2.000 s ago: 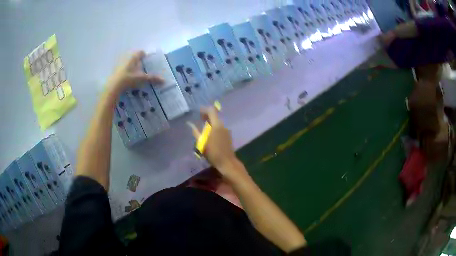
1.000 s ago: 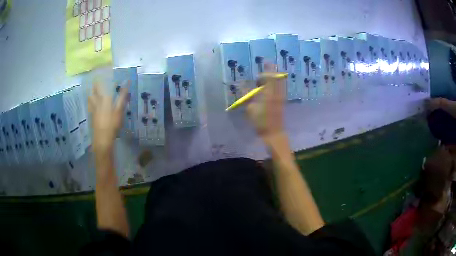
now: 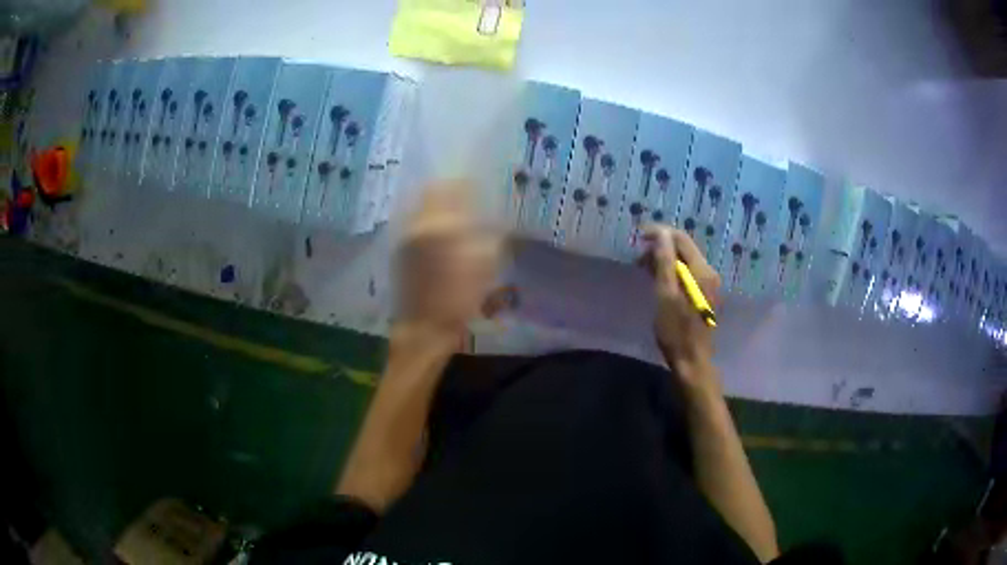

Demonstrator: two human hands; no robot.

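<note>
Slim light blue product boxes with dark earphone pictures stand in rows on the white table. A left row [image 3: 241, 144] ends in a box with a white printed side. A middle group [image 3: 652, 177] lies in front of me, and a further row [image 3: 917, 259] runs off at the right. My right hand [image 3: 682, 292] holds a yellow pen-like tool [image 3: 695, 295], its fingertips at the lower edge of the middle group. My left hand [image 3: 451, 259] is strongly blurred between the left row and the middle group; whether it holds anything cannot be told.
A yellow label sheet [image 3: 455, 33] lies at the back of the table. An orange tape dispenser [image 3: 52, 171] is at the far left. The table's front edge runs close to my body, with green floor [image 3: 199, 386] and brown cardboard [image 3: 171, 535] below left.
The view has swung left. The boxes before me now stand side by side as a middle group. My right hand is at their lower edge with the yellow tool; my left hand is lower, nearer my body.
</note>
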